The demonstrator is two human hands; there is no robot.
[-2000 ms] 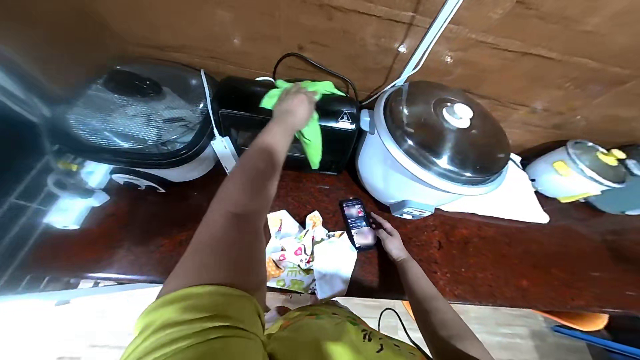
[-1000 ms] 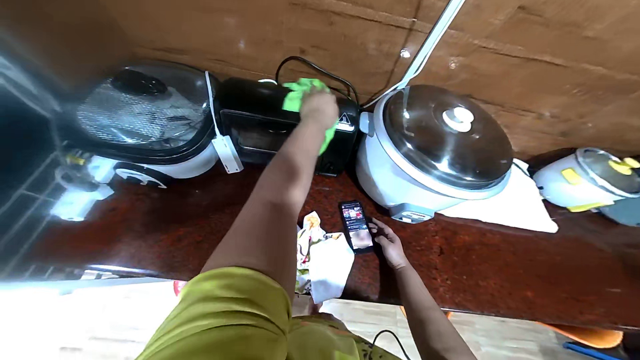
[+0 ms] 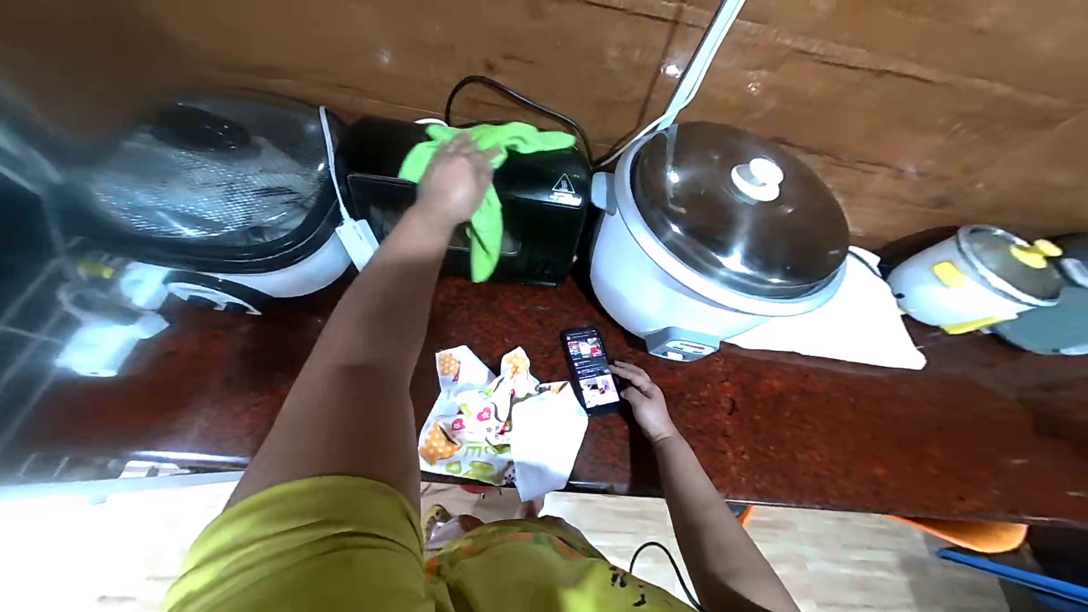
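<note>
My left hand (image 3: 459, 177) presses a bright green cloth (image 3: 486, 234) on the top of a black toaster oven (image 3: 544, 183); part of the cloth hangs down the oven's front. By the counter's front, the fingers of my right hand (image 3: 643, 399) are at the right edge of a black smartphone (image 3: 591, 371), which lies screen up and lit. Left of the phone lies a crumpled printed cloth (image 3: 476, 429) with a white underside, reaching over the counter edge.
A large electric roaster with a glass lid (image 3: 204, 178) stands left of the oven. On the right are a big white rice cooker (image 3: 671, 289), a white cloth (image 3: 858, 327) and a small cooker with yellow handles (image 3: 960, 280). A white power strip (image 3: 356, 242) hangs between roaster and oven.
My left hand has moved left across the oven top with the green cloth, which is more spread out than a second ago. My right hand stays at the phone's edge.
</note>
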